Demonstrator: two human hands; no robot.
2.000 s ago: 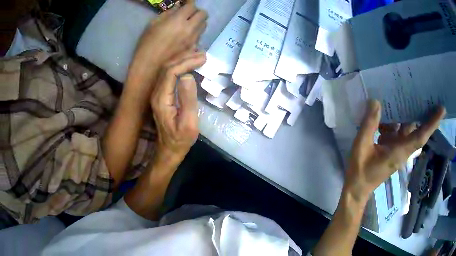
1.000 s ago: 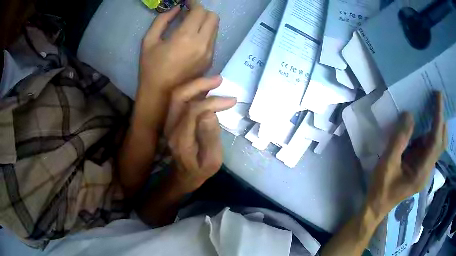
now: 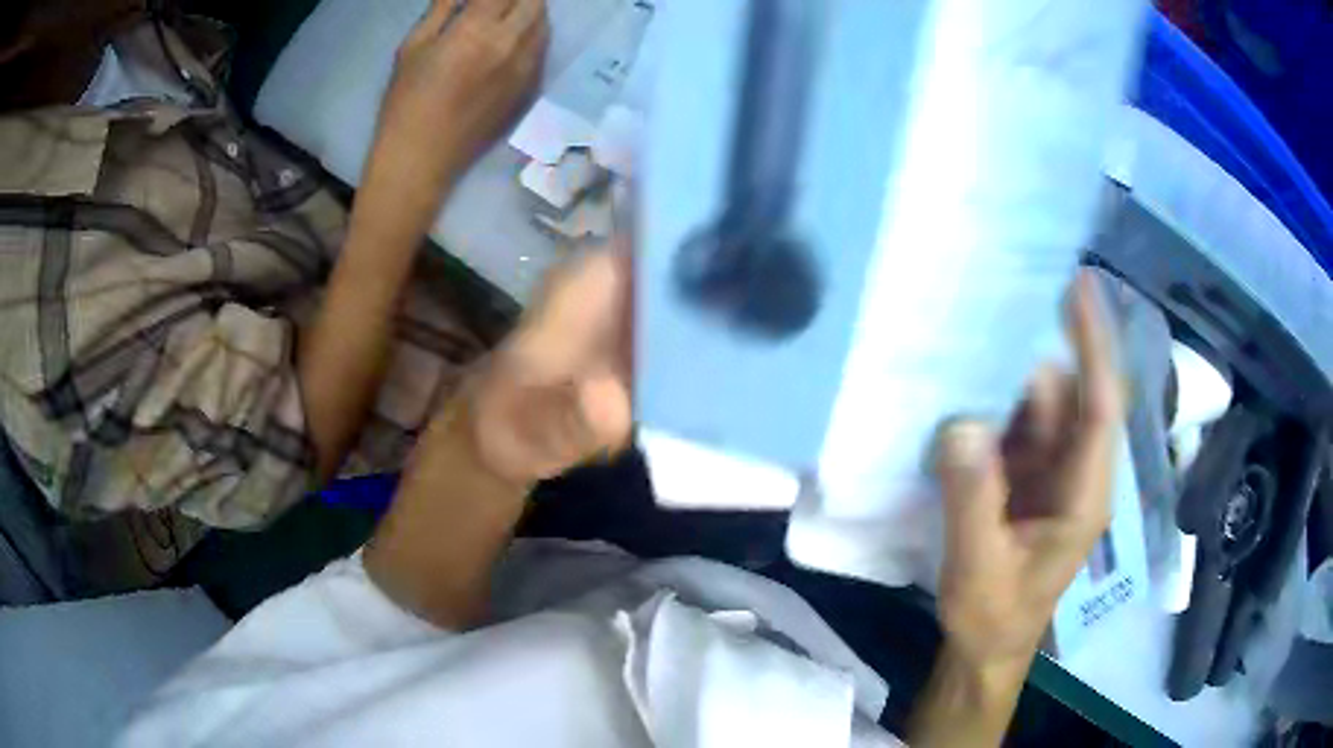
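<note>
A blue-grey and white retail carton (image 3: 877,278) with a dark fan picture is raised in front of me, large and blurred, its white flaps hanging at the lower end. My left hand (image 3: 563,383) is at its left edge, blurred, with its fingers partly hidden behind it. My right hand (image 3: 1031,490) holds its lower right side, the thumb on the near face and the fingers along the right edge. The carton hides most of the flat carton blanks; some white flaps (image 3: 567,173) show to its left.
Another person's hand (image 3: 465,73) and plaid sleeve (image 3: 190,322) are at the left. Dark mini fans (image 3: 1235,533) lie at the right beside a printed carton (image 3: 1099,592). A blue crate (image 3: 1243,124) stands at the upper right. The table's dark edge (image 3: 1089,701) runs below.
The carton has moved from the right to the centre and closer, and turned more upright. My left hand has come to its left edge. The other person's hand has moved up slightly.
</note>
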